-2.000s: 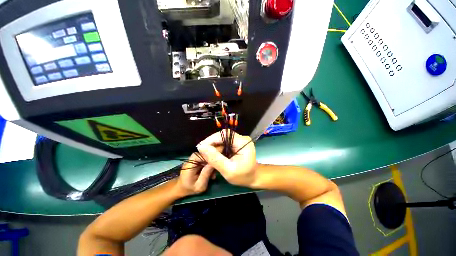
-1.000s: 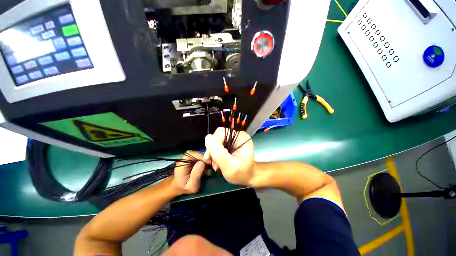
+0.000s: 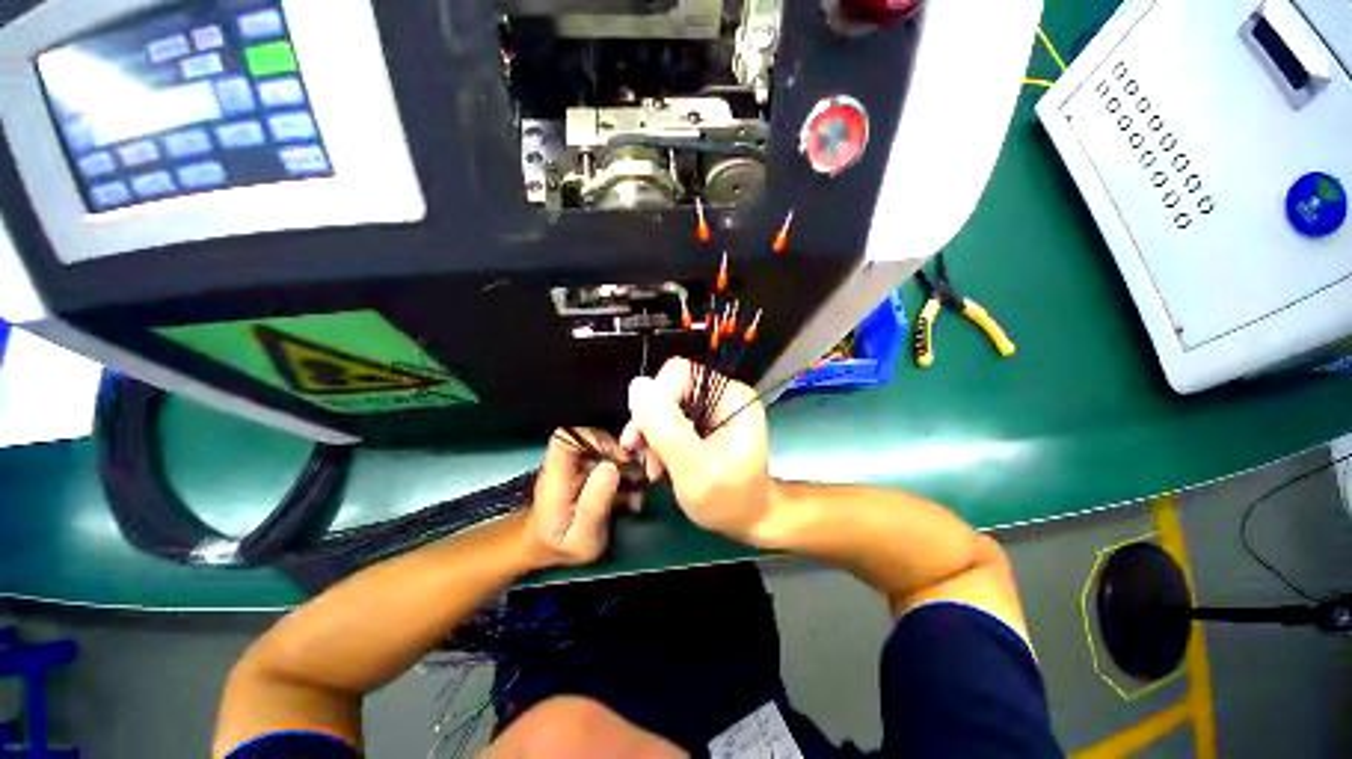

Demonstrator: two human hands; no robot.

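My right hand [image 3: 712, 452] is closed around several thin black wires whose orange ferrules [image 3: 722, 273] stand up in a fan before the machine's black front. One dark wire rises from its fingertips to the wire feed opening [image 3: 620, 315]; whether its tip is inside cannot be told. My left hand [image 3: 575, 501] is just left of it, fingers pinched on black wires, the hands nearly touching. The crimping machine [image 3: 504, 274] stands directly ahead, its crimping mechanism [image 3: 645, 156] in the window above the slot. The black cable coil [image 3: 141, 504] lies on the bench at the left.
Green bench [image 3: 875, 460] with a curved front edge. A blue parts bin [image 3: 875, 356] and yellow-and-black cutters [image 3: 964, 315] lie right of the machine. A white second machine [image 3: 1186, 193] is far right. A touchscreen [image 3: 186, 111] is upper left; a red button [image 3: 835, 135] is beside the window.
Since two seconds ago my right hand has shifted from the grouped wires toward the slot, with one wire now apart and raised to it. My left hand stays beside it. The view has shifted slightly.
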